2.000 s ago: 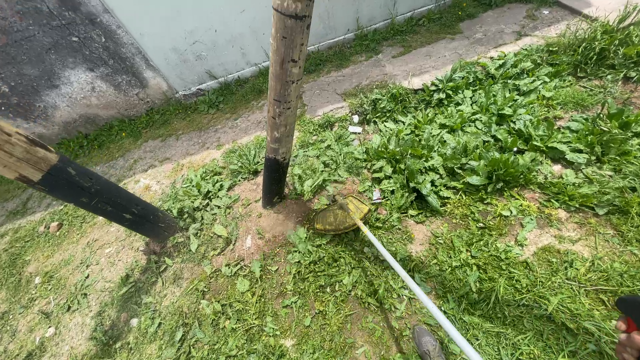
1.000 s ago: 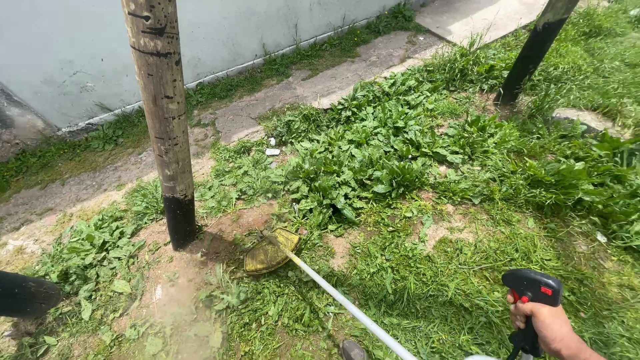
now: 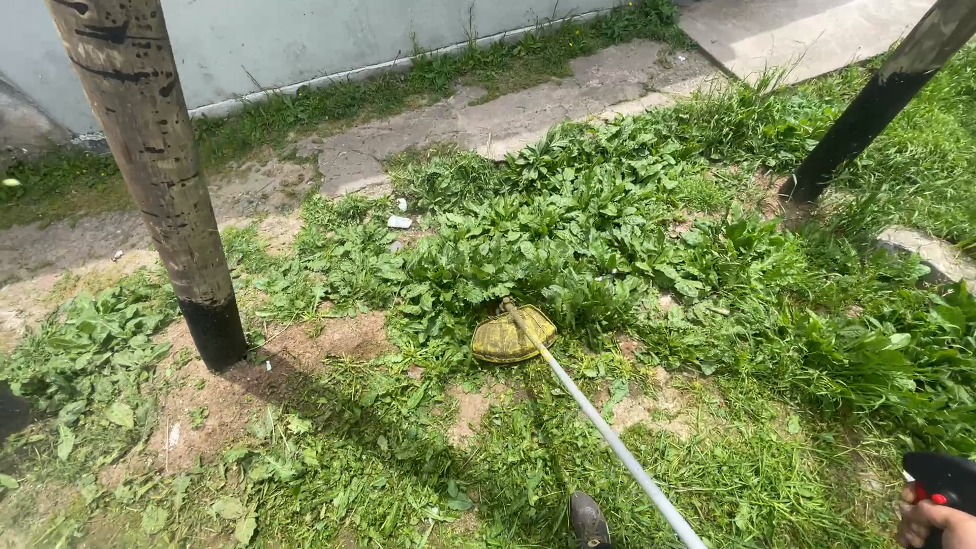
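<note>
At the lower right edge, my right hand (image 3: 934, 522) is wrapped around the black control handle (image 3: 942, 480) of a string trimmer, which has a red button. The trimmer's pale metal shaft (image 3: 610, 438) runs from the bottom edge up and left to its yellow guard (image 3: 515, 335), stained with clippings. The guard lies low against a patch of broad-leaved weeds (image 3: 534, 244); its cutting line cannot be made out. My left hand is out of the frame.
A wooden post with a black-painted base (image 3: 213, 328) stands at left, another post (image 3: 831, 145) leans at upper right. A cracked path (image 3: 457, 122) runs along a pale wall (image 3: 290, 46). A stone (image 3: 930, 252) lies at right, a shoe (image 3: 589, 518) at bottom, white litter (image 3: 399, 222) beyond the guard.
The trimmer's guard was beside the base of the left post; now it is farther right, against the broad-leaved weeds. The view has swung to the right.
</note>
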